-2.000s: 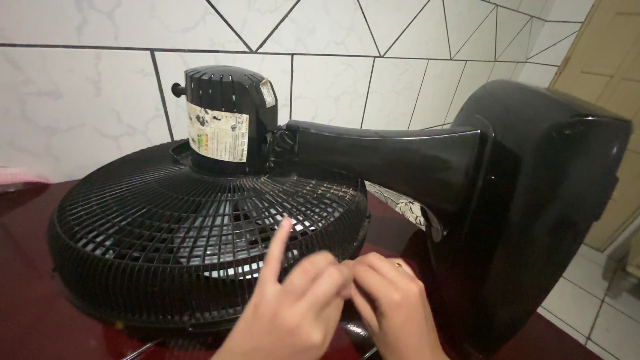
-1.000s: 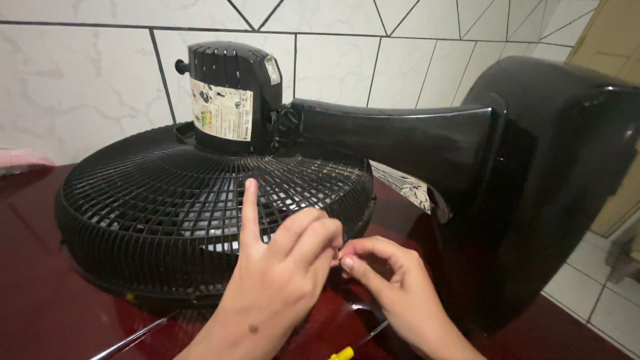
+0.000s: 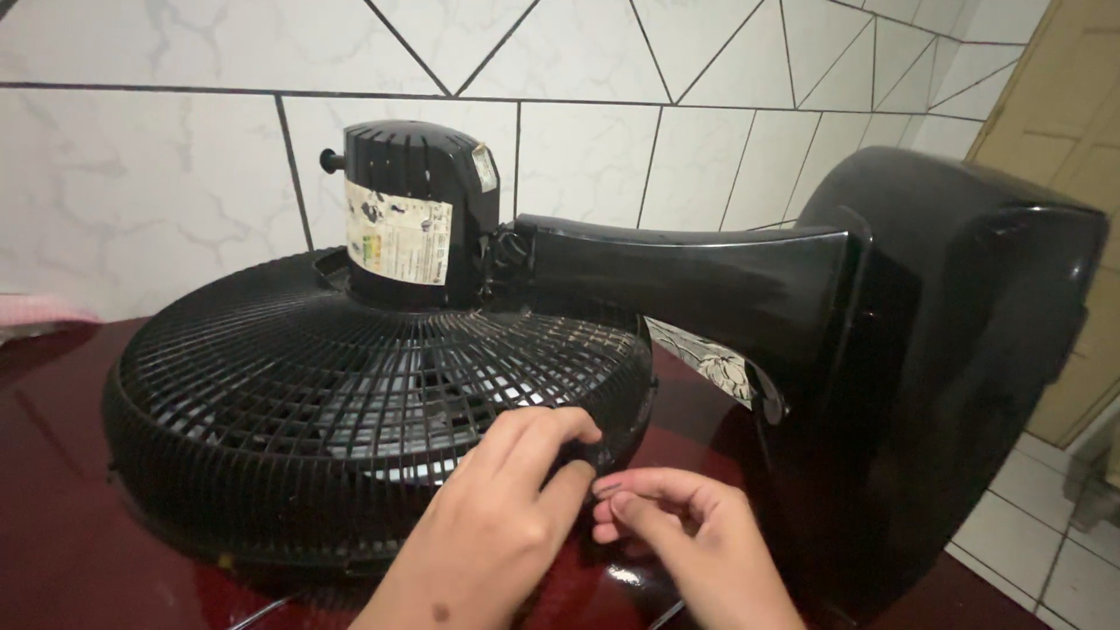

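A black electric fan lies face down, its round plastic grille [image 3: 289, 394] on a dark red glossy table. The motor housing [image 3: 420, 210], with a worn label, stands up from the grille, and the neck [image 3: 691, 280] runs right to the broad black base [image 3: 945, 367]. My left hand [image 3: 507, 507] is at the grille's front right edge, fingers curled; its fingertips are partly hidden. Just right of it, my right hand [image 3: 682, 534] pinches a small dark thing, too small to name, between thumb and forefinger. Pale fan blades [image 3: 394, 429] show through the grille.
Tiled wall [image 3: 586, 157] rises behind the fan. Two thin metal shafts [image 3: 258, 614] [image 3: 667, 615] lie at the bottom edge of the view. Pink cloth [image 3: 44, 309] is at the far left. A patterned piece [image 3: 709, 359] shows under the neck. Tiled floor [image 3: 1015, 525] is at the right.
My left forefinger, extended over the grille before, is now curled in. My right hand has drawn slightly apart from the left. The yellow tool handle seen at the bottom one second ago is out of view.
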